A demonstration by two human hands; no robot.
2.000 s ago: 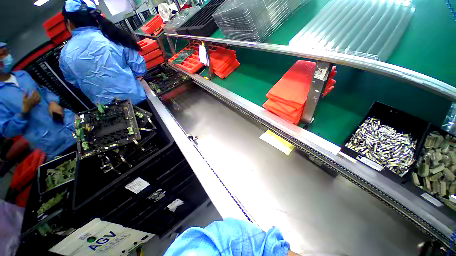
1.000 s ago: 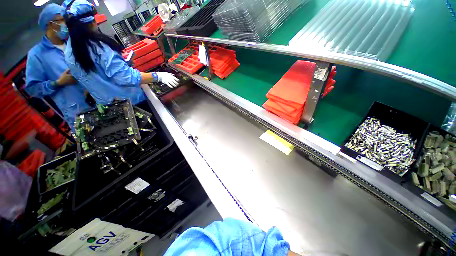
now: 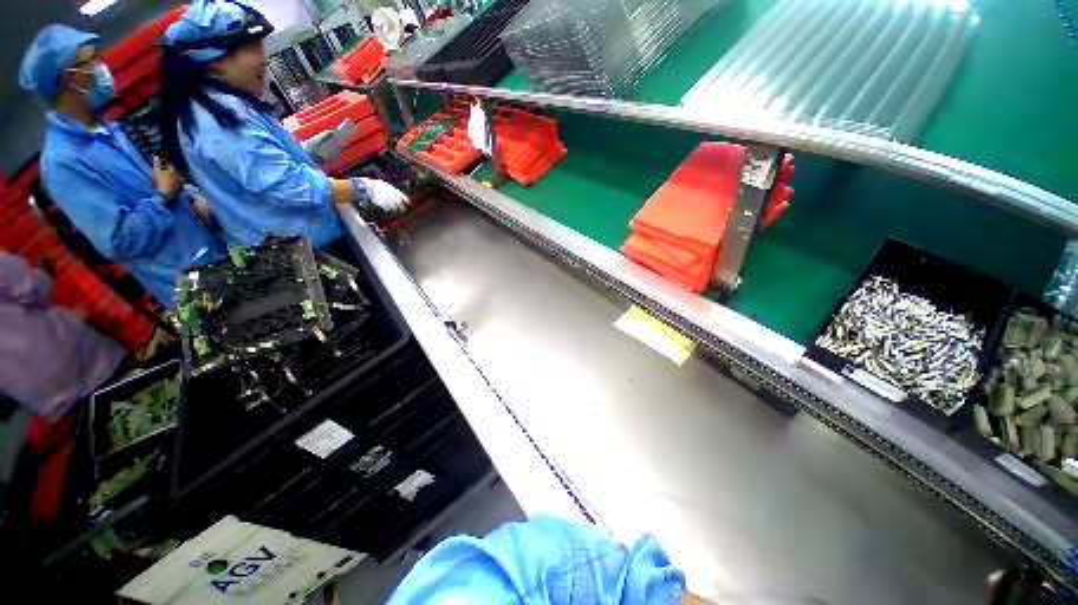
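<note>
The steel surface [image 3: 615,402] of the conveyor line lies in front of me, between two rails. A yellow label [image 3: 655,333] sits on the far rail. Only a blue sleeve [image 3: 538,567] shows at the bottom edge, with a sliver of skin at its right end. Both my hands are out of the picture. A black bin of small silver metal components [image 3: 904,343] stands on the shelf at the right, and a bin of beige-grey connectors [image 3: 1031,390] stands beside it, cut off by the edge.
Stacked carriers [image 3: 254,301] lie on a black crate at the left, with a white AGV box [image 3: 242,565] below. Red trays [image 3: 692,219] stand on the green shelf behind a metal post. Two people in blue smocks [image 3: 254,177] stand at the line's far end.
The near co-worker has turned towards the line, and a white-gloved hand now rests at its far end. The masked person has shifted. A person in pink appears at the left edge. My sleeve stays put.
</note>
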